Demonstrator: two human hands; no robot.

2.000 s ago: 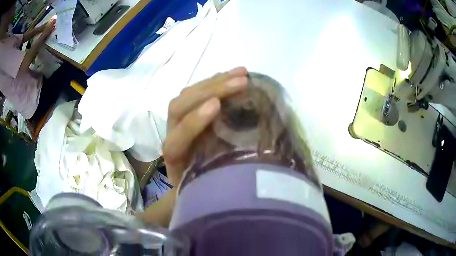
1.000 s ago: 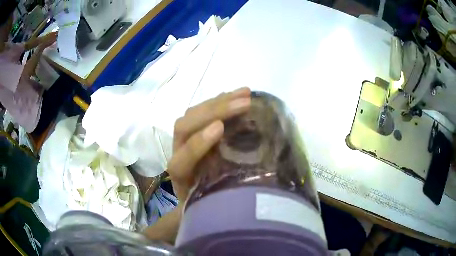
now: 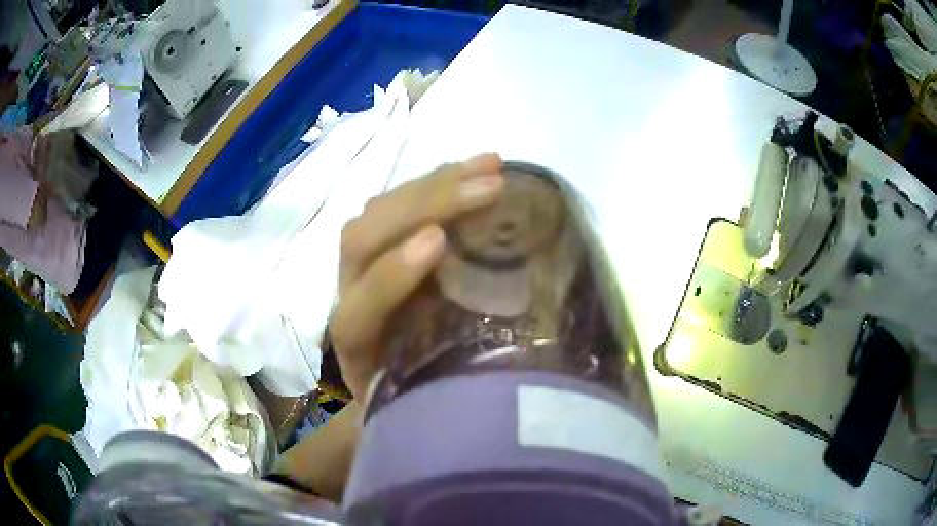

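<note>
A large drinking bottle [image 3: 503,339] fills the lower middle, close to the camera. Its clear brownish base points up and away, and its lilac band carries a pale label. My left hand [image 3: 385,267] holds it from the left, with fingertips on the brownish body. A clear, blurred rounded part [image 3: 180,488], maybe the bottle's lid, shows at the lower left. My right hand is not in view.
A sewing machine [image 3: 822,231] stands at the right over its beige bed plate [image 3: 709,339]. A black smartphone [image 3: 868,416] lies on that side. White cloth [image 3: 272,247] hangs at the table's left over a blue bin [image 3: 334,62]. A cream heap [image 3: 195,401] lies below.
The view has shifted: the sewing machine and phone sit lower and further left. The person's hand at the upper left no longer shows. My left hand still holds the bottle.
</note>
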